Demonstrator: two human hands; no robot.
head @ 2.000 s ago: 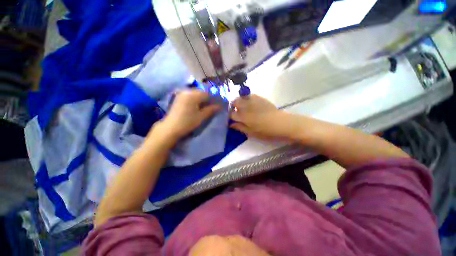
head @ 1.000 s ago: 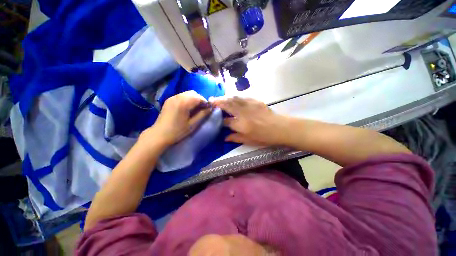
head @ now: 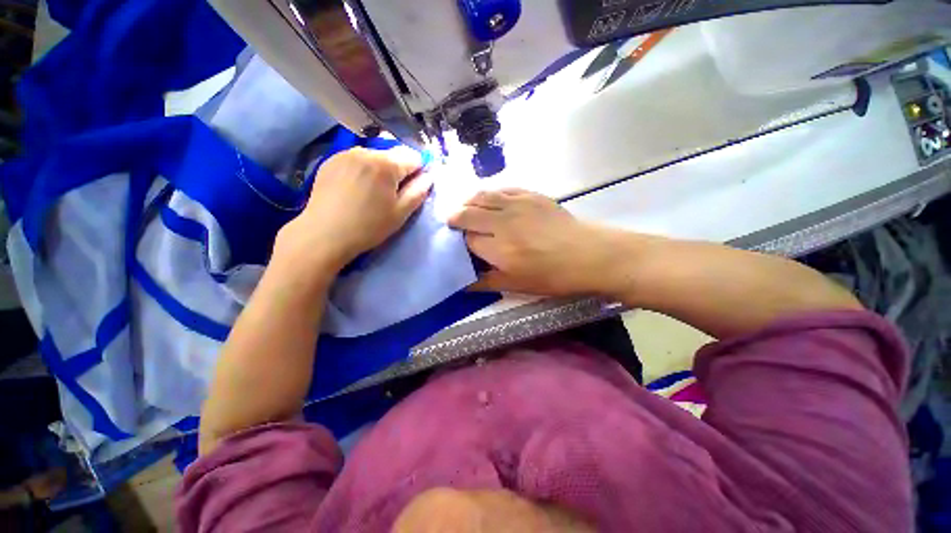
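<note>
The pale panel [head: 412, 273] lies below the needle, its right edge near the fingers of my right hand. The presser foot and needle [head: 436, 151] are in bright glare under the white sewing machine head [head: 250, 36]. My left hand [head: 360, 198] presses on the cloth just left of the needle, fingertips near the foot. My right hand [head: 521, 239] rests at the panel's right edge, fingertips on it; whether it pinches the cloth is unclear. The royal-blue panel [head: 104, 47] is heaped at the left, with blue strips [head: 183, 307] crossing pale cloth.
Thread snips [head: 624, 60] lie on the machine bed behind my right hand. A small bobbin tray [head: 928, 120] is at the right end. The ruler-marked table edge [head: 813, 227] runs in front of my body. A cream card [head: 667, 344] shows below the table.
My left hand has moved up towards the needle, and my hands are farther apart. The pale panel now lies flatter between them. The view has shifted closer to the machine head.
</note>
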